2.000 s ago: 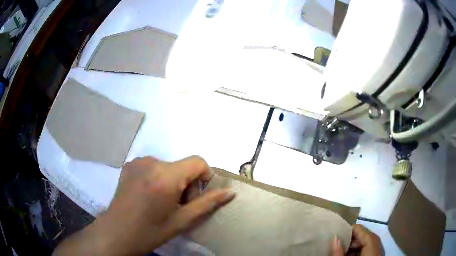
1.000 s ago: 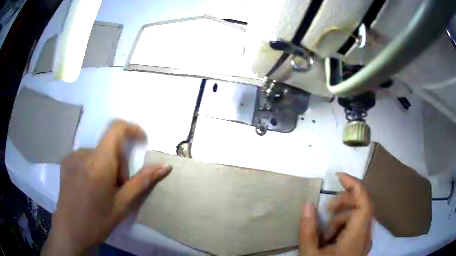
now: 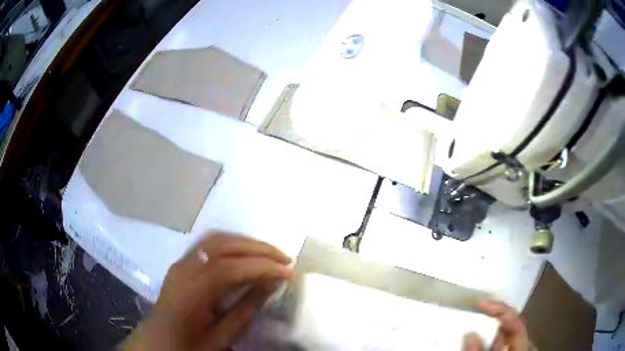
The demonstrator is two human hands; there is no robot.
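Note:
A grey-beige flap piece (image 3: 384, 271) lies in front of me at the bottom centre, with a white template (image 3: 384, 312) over it; a fabric border shows along the far edge. My left hand (image 3: 223, 288), blurred, pinches at their left edge. My right hand (image 3: 504, 332), cut off by the bottom edge, grips the right end, thumb on the white surface. Another beige piece (image 3: 277, 116) lies beyond, partly hidden by the lamp and glare, its right end near the presser foot (image 3: 454, 195). The near part of the held work is out of view.
Two beige pieces (image 3: 147, 171) (image 3: 202, 79) lie on the left of the white table. A darker brown piece (image 3: 562, 312) lies at the lower right. The machine head (image 3: 514, 103) stands at the right, and the glaring white lamp (image 3: 349, 75) hangs over the centre.
The white template, earlier on the piece beside the machine, now shows on the front piece. My right hand has closed on the right end. The view has shifted, with more of the left table showing.

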